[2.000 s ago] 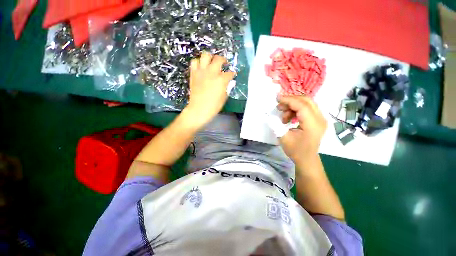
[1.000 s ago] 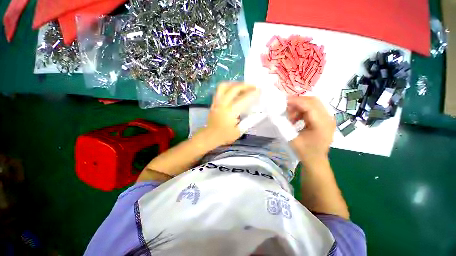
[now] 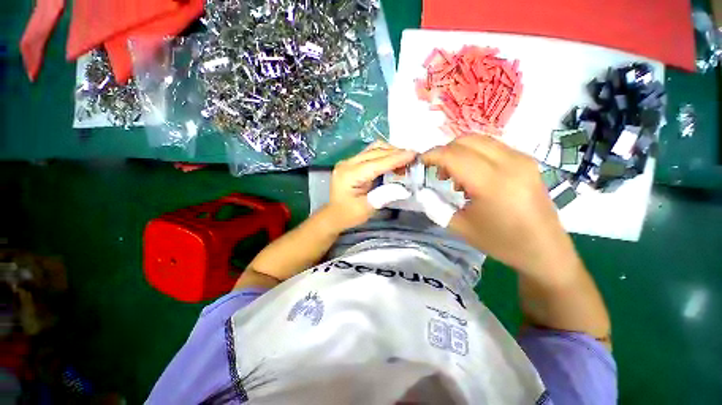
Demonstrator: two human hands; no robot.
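Note:
My left hand [image 3: 360, 183] and my right hand [image 3: 492, 183] meet over the lap, fingertips nearly touching, with white cots on the thumbs. They pinch a small grey piece [image 3: 417, 169] between them; its details are blurred and mostly hidden by the fingers. A large heap of shiny metal clips [image 3: 273, 75] lies on clear plastic to the left. A pile of red strips [image 3: 473, 87] and a pile of dark rectangular pieces [image 3: 613, 130] lie on the white board [image 3: 546, 87].
A large red sheet [image 3: 562, 24] lies behind the white board. Red offcuts [image 3: 131, 24] and a smaller metal heap [image 3: 111, 91] are at upper left. A red plastic stool [image 3: 194, 249] stands on the floor at left. Brown cardboard shows at the upper right edge.
My left hand has left the metal heap and come to the lap. My right hand has moved from beside the red strips to meet it, and its forearm now slants in from the right.

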